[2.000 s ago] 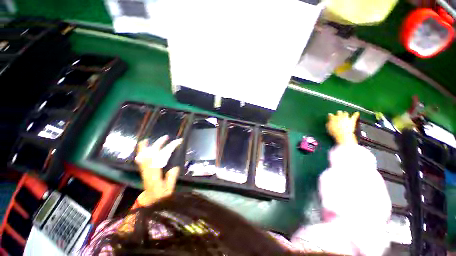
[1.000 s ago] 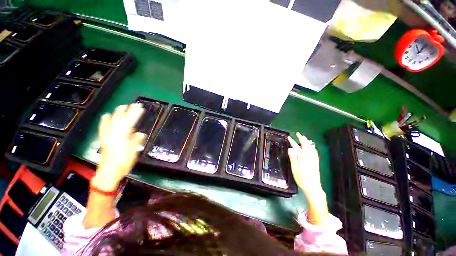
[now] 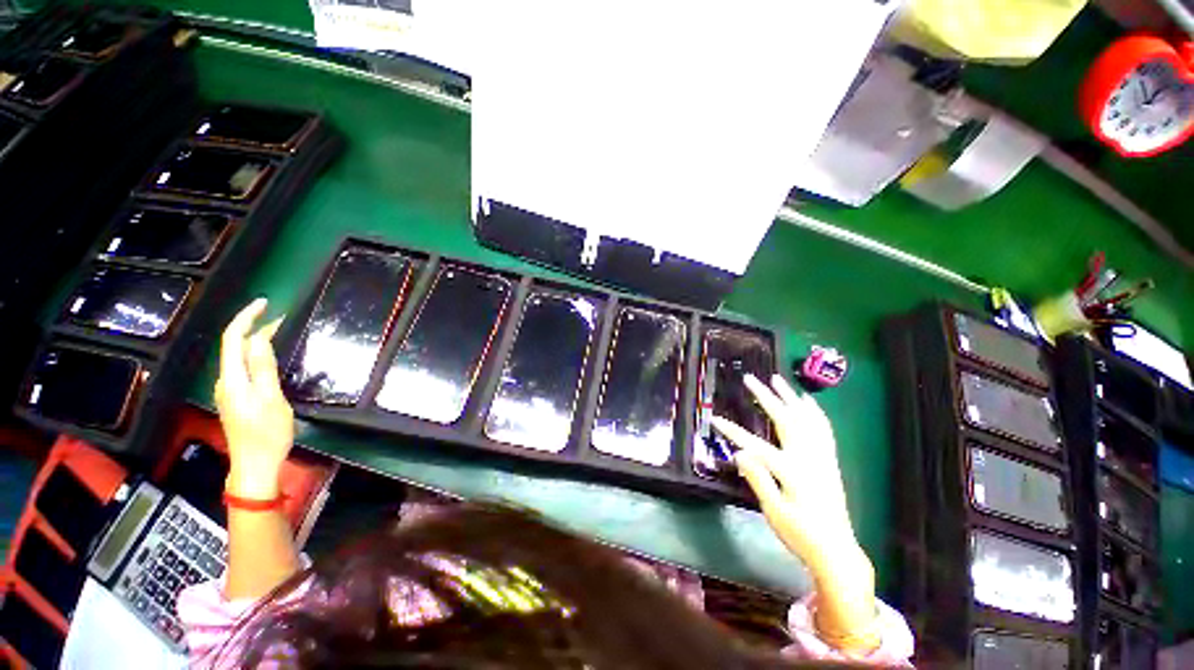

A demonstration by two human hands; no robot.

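Note:
A long black phone tray (image 3: 479, 452) lies on the green mat, with several smartphones side by side in its slots. The phone at the left end (image 3: 351, 325) is dark with a bright reflection. My right hand (image 3: 790, 458) is over the right-end phone (image 3: 733, 360), fingers spread, fingertips at its glass and covering part of it. My left hand (image 3: 252, 393) is at the tray's left end, fingers raised and apart, holding nothing. Whether it touches the tray edge cannot be told.
A white board (image 3: 655, 131) stands behind the tray. Tray stacks stand left (image 3: 197, 282) and right (image 3: 917, 432). A pink item (image 3: 822, 367) lies right of the tray. A calculator (image 3: 164, 556) and red-orange tray (image 3: 50, 524) are lower left. A red alarm clock (image 3: 1146, 98) is upper right.
Since one second ago, my left hand has moved left off the left-end phone to the tray's end. My right hand has moved from the tray's right edge onto the right-end phone.

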